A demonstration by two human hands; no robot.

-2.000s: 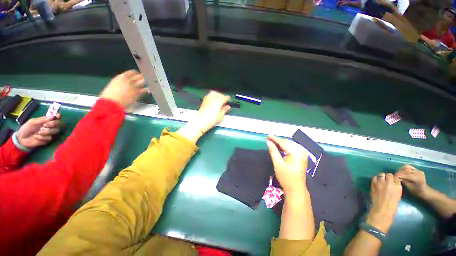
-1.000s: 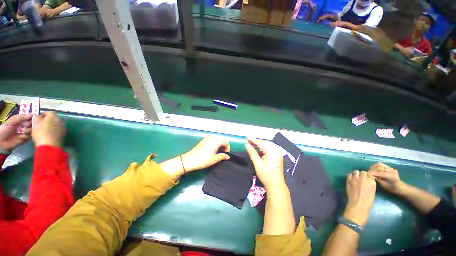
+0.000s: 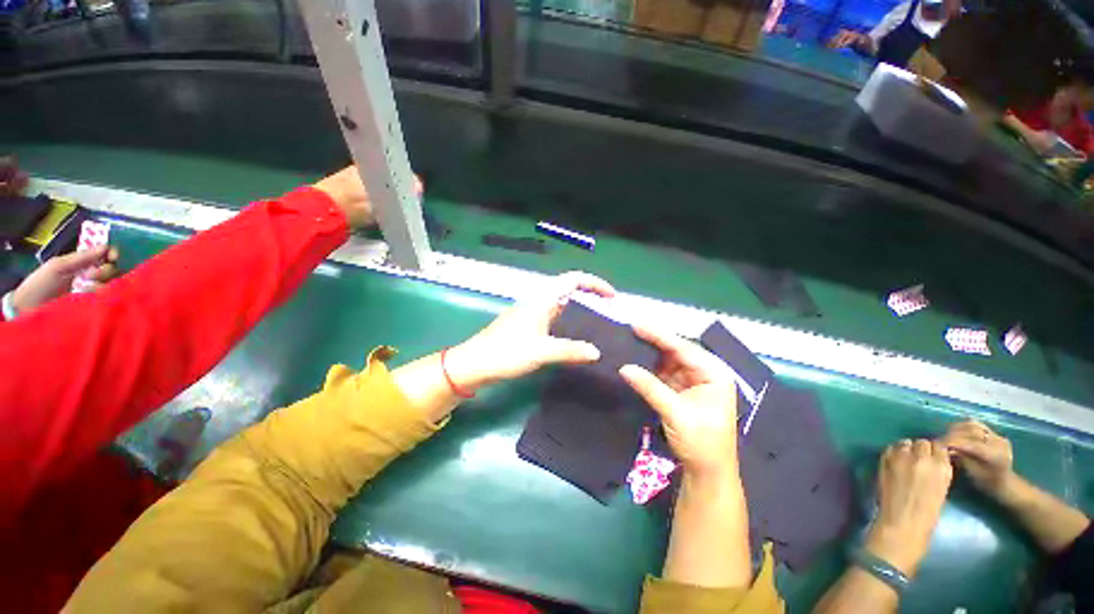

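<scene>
My left hand and my right hand, in mustard sleeves, hold a flat black card between them, above the bench. Below it lies a pile of overlapping black cards. A second, looser pile of black cards lies to the right, partly behind my right wrist. A pink-and-white patterned piece lies between the piles. A narrow black piece with a white edge beside it lies at the top of the right pile.
A pale metal rail with an upright post separates the green bench from the belt. A black-and-white strip and printed cards lie on the belt. A red sleeve reaches across at left. Another person's hands work at right.
My left hand reached to the belt, then came back over the pile. Both hands now hold a black card, raised and spread flat. The red-sleeved arm has reached out to the post again.
</scene>
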